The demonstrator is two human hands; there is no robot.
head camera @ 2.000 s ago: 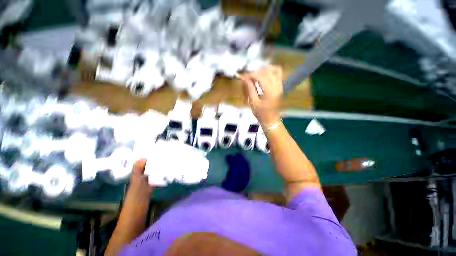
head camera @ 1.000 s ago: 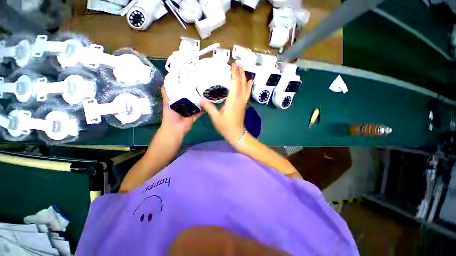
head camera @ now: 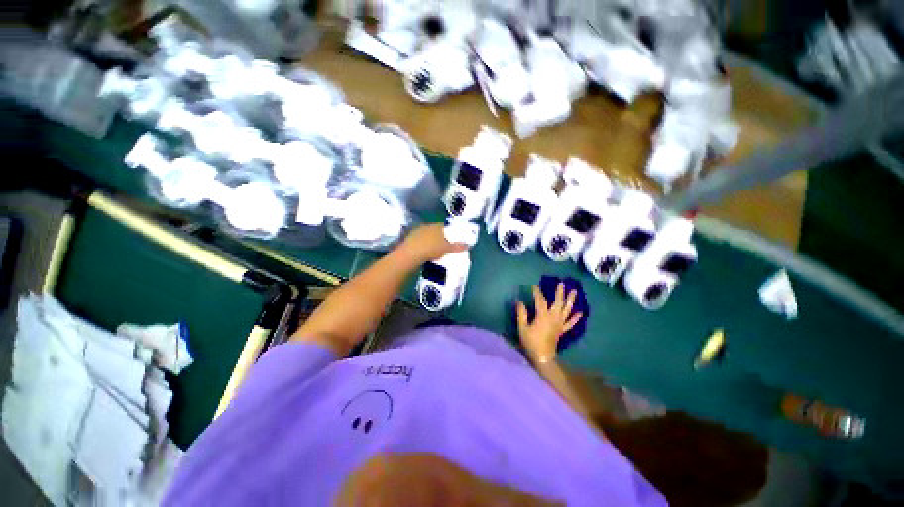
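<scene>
My left hand [head camera: 433, 242] holds a white dual-lens security camera [head camera: 442, 281] by its upper end near the bench's front edge; its black panel and round lens face up. My right hand [head camera: 548, 319] lies with spread fingers on a dark blue cloth [head camera: 573, 308] on the green mat; whether the fingers grip it cannot be told. A row of several white cameras [head camera: 572, 216] stands behind my hands, black panels up. The view is slightly blurred.
Bagged cameras [head camera: 254, 209] lie at the left. Jumbled cameras [head camera: 537, 81] lie on cardboard [head camera: 372, 97] at the back. A paper scrap [head camera: 779, 295], small yellowish thing [head camera: 710, 349] and orange-brown cylinder [head camera: 821, 414] lie right. White flat packs [head camera: 79, 396] lie lower left.
The view has turned and shifted. The hands have parted: the left now holds one camera low at the front edge, the right has moved onto the cloth. Another camera stands at the row's left end.
</scene>
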